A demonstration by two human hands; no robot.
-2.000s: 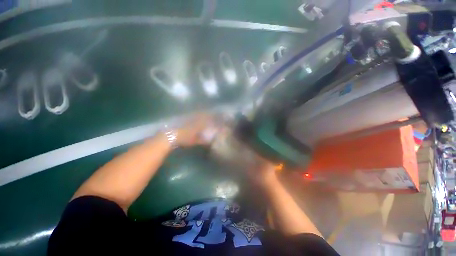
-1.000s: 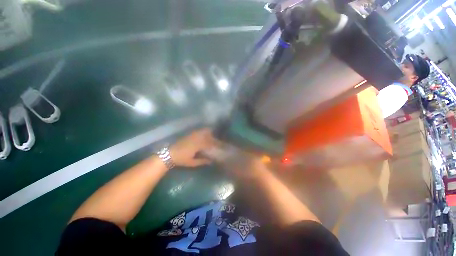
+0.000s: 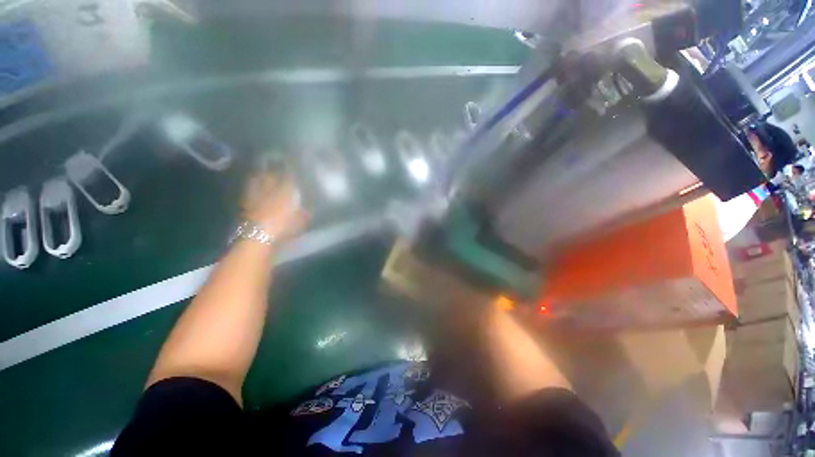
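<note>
White oval-loop parts [image 3: 61,219] lie spread on the dark green surface [image 3: 161,254]. One loop part [image 3: 198,145] lies just left of my left hand, and others [image 3: 413,159] lie between it and the machine. My left hand [image 3: 273,198] is over the surface, reaching forward; its fingers are blurred and I cannot tell whether they touch or hold a part. My right hand [image 3: 487,308] is blurred and largely hidden beside the machine's dark green head [image 3: 483,250], so its grip cannot be told. A pale yellow fixture block [image 3: 402,268] shows at the machine's near edge.
The grey machine body [image 3: 590,170] rises at the right, with an orange cabinet [image 3: 643,259] beside it. A small red light [image 3: 544,309] glows near my right hand. Cardboard cartons [image 3: 755,303] stand beyond. A person in a dark cap [image 3: 776,147] is at the far right.
My left hand has left the fixture and moved forward and left over the parts. A loop part now shows left of it. My right hand stays by the machine. The view has shifted slightly.
</note>
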